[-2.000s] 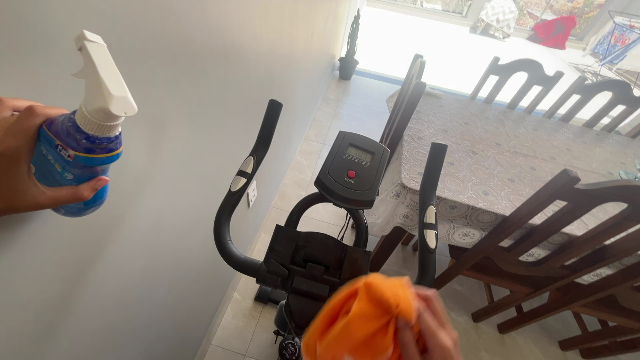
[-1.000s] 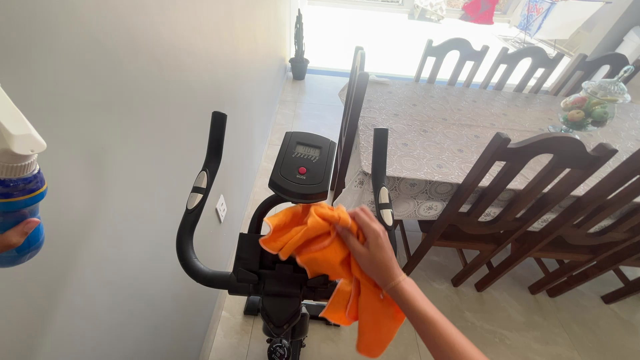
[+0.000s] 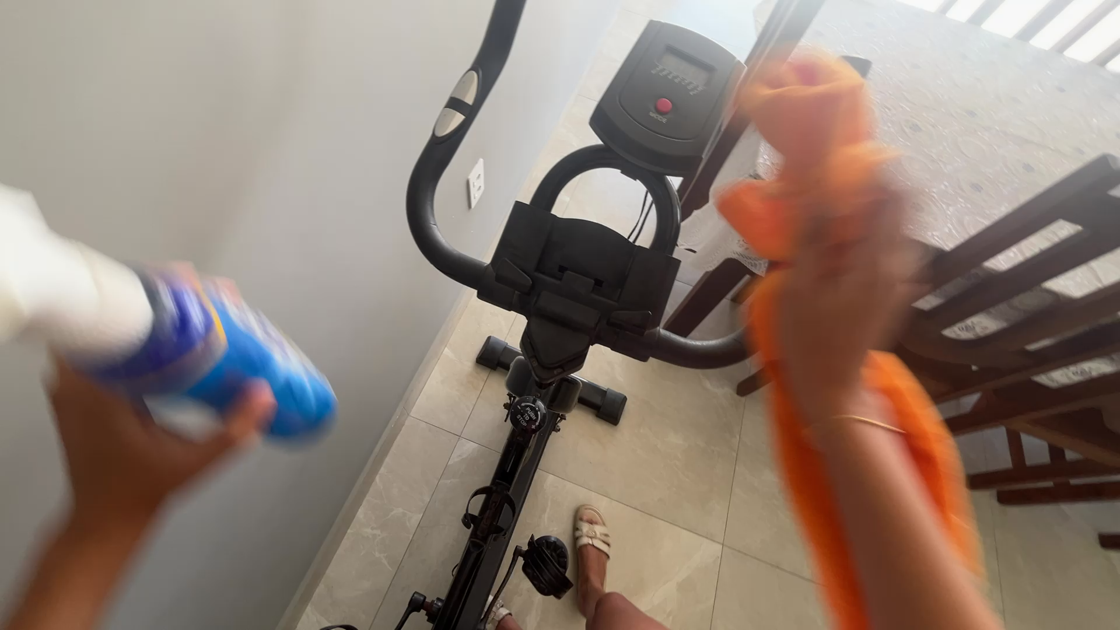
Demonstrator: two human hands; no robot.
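Note:
At the left, my left hand (image 3: pixel 131 437) grips a blue spray bottle (image 3: pixel 227 359) with a white trigger head, tilted and blurred. My right hand (image 3: pixel 844 306), also blurred, holds an orange cloth (image 3: pixel 814 114) at the right handlebar, covering much of that bar; whether the cloth touches it I cannot tell. The black exercise bike (image 3: pixel 582 271) stands between my hands. Its console (image 3: pixel 667 96) has a small display and a red button. The left handlebar (image 3: pixel 424 192) carries a silver sensor grip (image 3: pixel 457 103).
A grey wall (image 3: pixel 289 157) with a socket (image 3: pixel 475 183) runs along the left. Dark wooden chairs (image 3: pixel 1032 341) and a table with a patterned cloth (image 3: pixel 962 114) stand at the right. A sandalled foot (image 3: pixel 592 535) rests on the tiles near the bike's pedal (image 3: pixel 546 564).
My right hand has moved with the orange cloth from the bike's middle to the right handlebar. The spray bottle has tipped over toward the left. The view has shifted closer and downward.

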